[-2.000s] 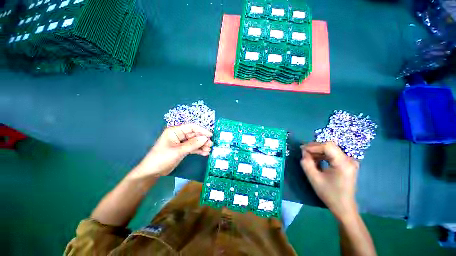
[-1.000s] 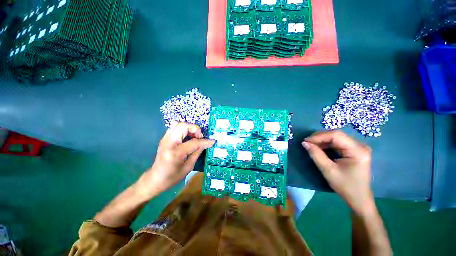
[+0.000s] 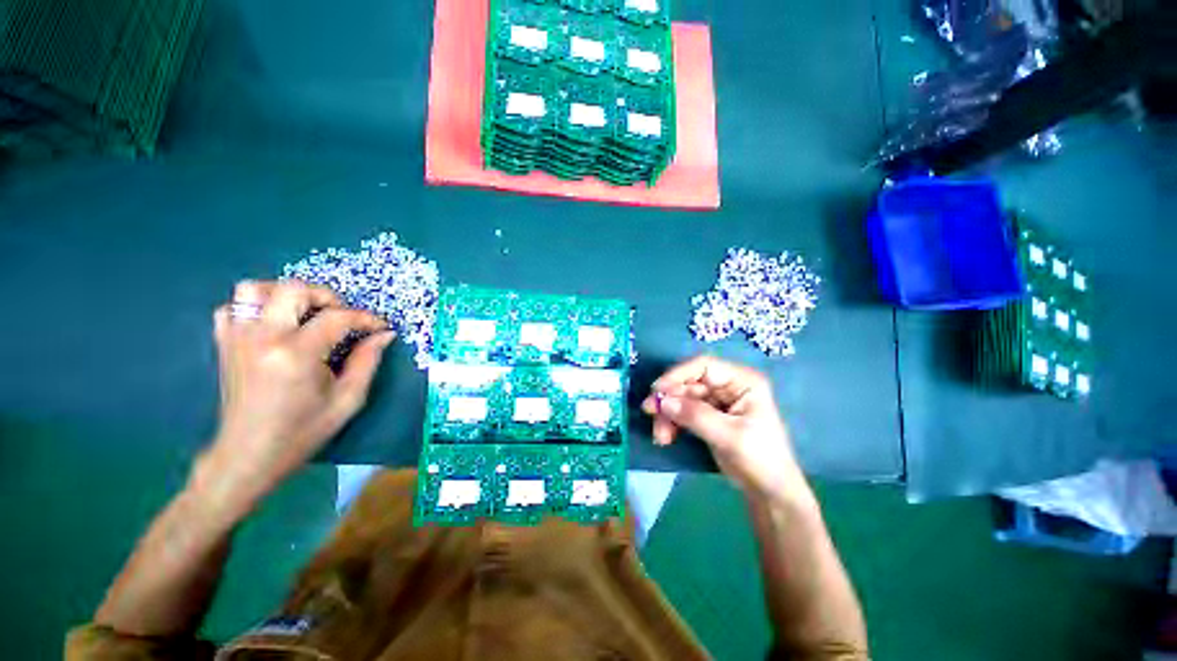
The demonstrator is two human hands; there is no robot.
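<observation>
A green circuit board panel [image 3: 527, 446] with rows of white rectangles lies in front of my body. My left hand [image 3: 287, 375] is left of it, over the near edge of the left component pile [image 3: 394, 278]. Its thumb and index fingertip are close together; whether they hold a part is too small to tell. My right hand [image 3: 725, 411] is just right of the panel, below the right component pile [image 3: 762, 297]. It pinches a tiny purplish component [image 3: 660, 400] at the fingertips.
A panel stack [image 3: 581, 110] lies on a red mat [image 3: 691, 155] beyond the panel. A blue bin [image 3: 946, 243] is at right, beside another panel stack [image 3: 1052, 316]. Clear plastic bags [image 3: 975, 78] lie at upper right. Dense green panel stacks [image 3: 97, 65] are at upper left.
The view has swung right, bringing the right-hand panel stack into view. My left hand has moved from the panel's left edge to the left pile. My right hand has come closer to the panel's right edge.
</observation>
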